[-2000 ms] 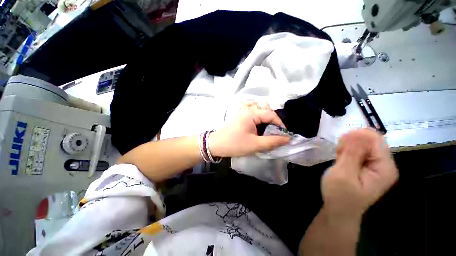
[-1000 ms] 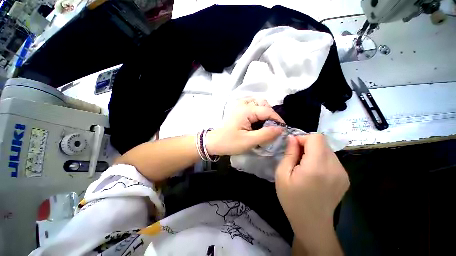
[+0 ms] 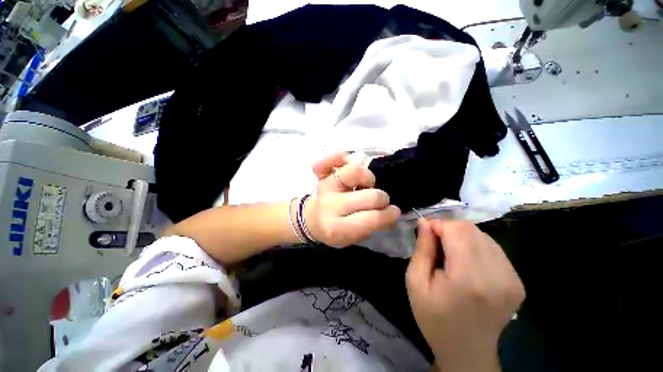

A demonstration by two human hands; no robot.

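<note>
The black garment [image 3: 225, 94] lies heaped on the table, with a bright crumpled white lining [image 3: 396, 87] over it. My left hand [image 3: 352, 200] has its fingers curled on the lining and the garment's near edge. My right hand [image 3: 461, 280] is just right of it, thumb and forefinger pinched on a short thin pale thread end [image 3: 416, 213] at the seam. Thin white fabric hangs below the left fingers. The thread snips [image 3: 532, 147] lie on the table to the right, touched by neither hand.
A sewing machine head and needle [image 3: 525, 49] stand at the far right. A second off-white machine with blue JUKI lettering [image 3: 73, 211] is near left. A small dark device [image 3: 147, 116] lies beyond it, by the garment. The table's wooden edge [image 3: 581, 203] runs at right.
My right hand first came in from the right to the seam, then shifted slightly down and right. My left fingers have rolled over, and more black cloth shows beside them.
</note>
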